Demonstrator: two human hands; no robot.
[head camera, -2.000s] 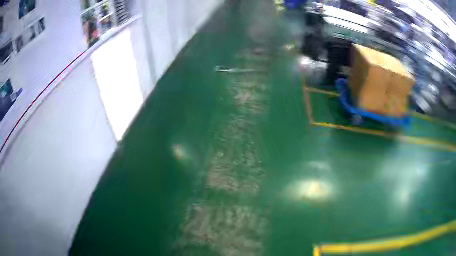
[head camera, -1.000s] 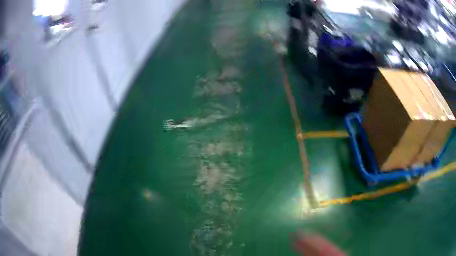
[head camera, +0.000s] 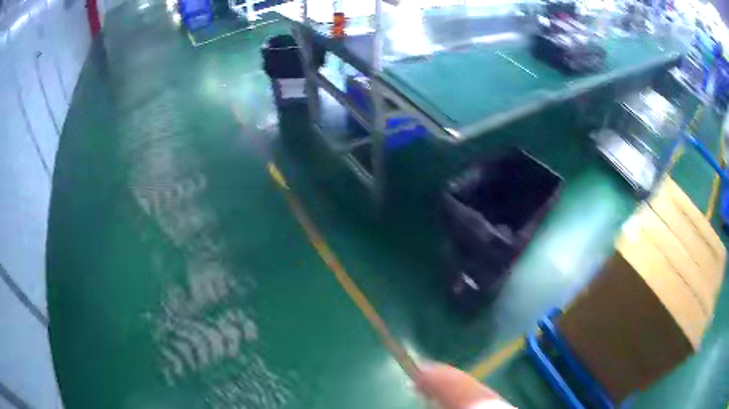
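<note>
A brown cardboard carton (head camera: 631, 327) sits on a blue platform trolley (head camera: 563, 367) at the lower right. The carton's seamed top faces up and right. Part of one of my hands (head camera: 460, 390) shows at the bottom edge, left of the trolley and apart from it. It is blurred and cut off by the edge; I cannot tell which hand it is or whether it holds anything. The other hand is out of the picture.
An open black bin (head camera: 503, 208) stands left of the carton. Beyond it is a green-topped workbench (head camera: 480, 80) on a metal frame. Another dark bin (head camera: 280, 64) stands further back. A yellow line (head camera: 344, 275) runs along the green floor. A white wall (head camera: 24, 160) is on the left.
The carton and trolley appear nearer and lower in the right of the picture. The black bin and workbench show more fully. The hand at the bottom edge has shifted slightly left.
</note>
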